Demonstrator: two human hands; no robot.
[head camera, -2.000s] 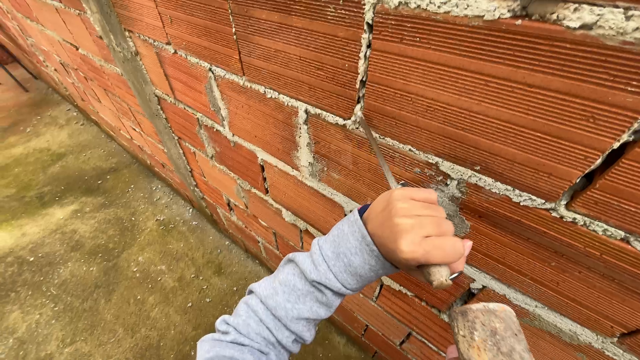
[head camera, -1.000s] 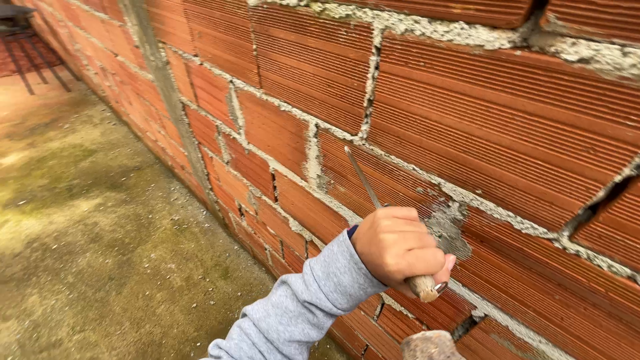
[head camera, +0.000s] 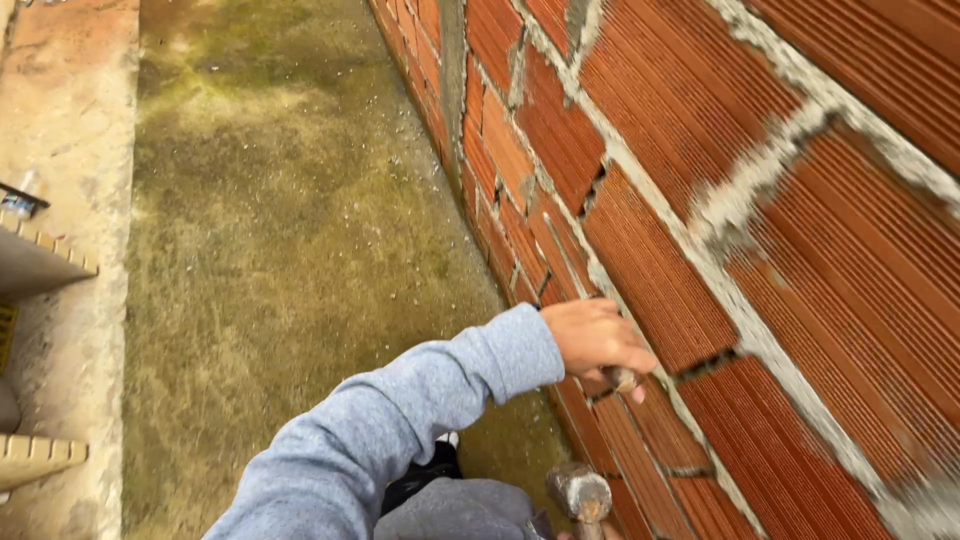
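Observation:
My left hand (head camera: 600, 341), in a grey-blue sleeve, is closed around the wooden handle of a thin metal tool (head camera: 562, 251), perhaps a chisel or screwdriver. Its shaft points up and away, close beside the hollow clay brick wall (head camera: 660, 262); whether its tip touches cannot be told. At the bottom edge a hammer (head camera: 581, 493) with a worn, mortar-stained head stands upright, its handle in my right hand (head camera: 611, 531), of which only a little shows. Rough grey mortar (head camera: 731, 304) fills the joints between the ribbed bricks, with dark gaps in places.
A damp, mossy concrete floor (head camera: 300, 225) with scattered crumbs runs along the wall's foot. At the left lie a paler concrete strip (head camera: 82, 330) and tile-edged structures (head camera: 45, 251). A concrete column (head camera: 452, 82) stands in the wall. My shoe (head camera: 448, 439) shows below my arm.
The view has swung down and left. The metal tool's tip, at a mortar joint two seconds ago, has moved off that joint. The left hand has kept its hold on the handle.

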